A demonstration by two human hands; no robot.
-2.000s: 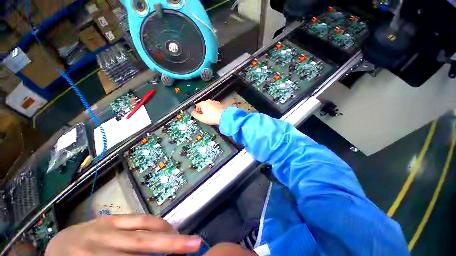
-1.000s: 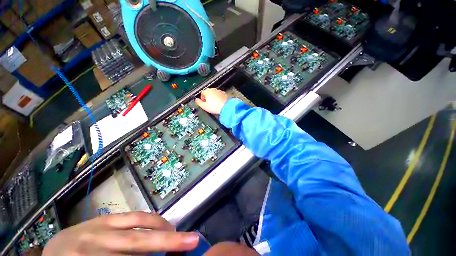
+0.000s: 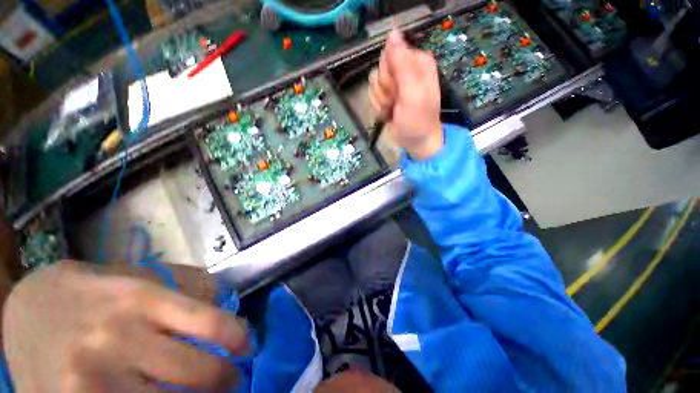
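Note:
My right hand (image 3: 408, 90) is raised over the gap to the right of the nearer carrier tray (image 3: 303, 209). Its fingers are curled, and a thin dark tool (image 3: 375, 134) shows below them; the rest is hidden. The tray holds several green circuit boards (image 3: 265, 186) with orange parts and lies flat on the rail. My left hand (image 3: 115, 330) is large and blurred at the lower left, in front of the rail. Blue cord loops pass across its fingers; whether it holds anything is unclear.
A second carrier tray (image 3: 503, 104) lies right of my right hand, with another beyond it. Behind the rail are white paper (image 3: 180, 94), a red pen (image 3: 217, 54), a loose board, an orange part (image 3: 287, 44), a plastic bag (image 3: 80, 111) and the fan's base. Black machinery stands at right.
The view has tipped down and the trays appear higher. My right hand has left the nearer tray's far corner and turned upward. My left hand has turned, and blue cord now shows across it.

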